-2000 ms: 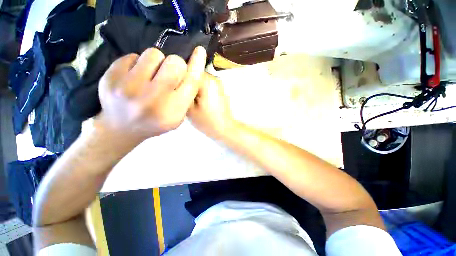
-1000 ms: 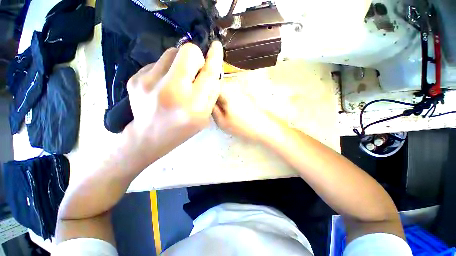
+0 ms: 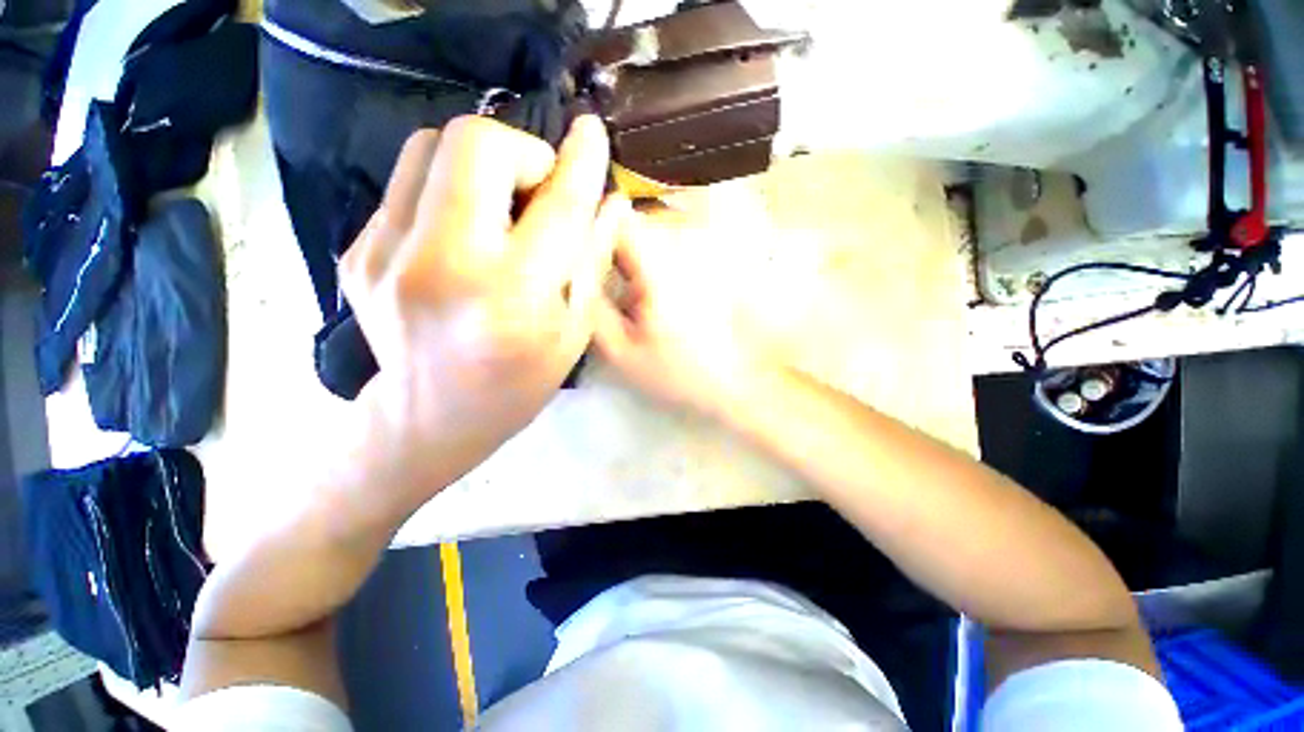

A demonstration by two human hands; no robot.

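A black fabric bag body (image 3: 336,122) lies at the upper left of centre, running up to the needle area at top centre. A pale zipper line (image 3: 351,60) crosses its upper part. My left hand (image 3: 479,272) is on the bag's right side, fingers bent and gripping the fabric near the needle area. My right hand (image 3: 665,293) is just right of it, fingers curled; its fingertips are partly hidden behind my left hand, and I cannot tell what they hold. The needle and presser foot are not clearly visible.
A brown ridged block (image 3: 701,107) is right of the needle area. The white machine body (image 3: 915,86) fills the top right, with red and black snips (image 3: 1247,157) and a black cord (image 3: 1087,279). Loose black pieces (image 3: 157,322) and a zippered stack (image 3: 122,558) are on the left.
The bag has turned and spread out to the left, its zipper line now running sideways. My left hand has moved slightly right since the first frame, and my right hand has moved right.
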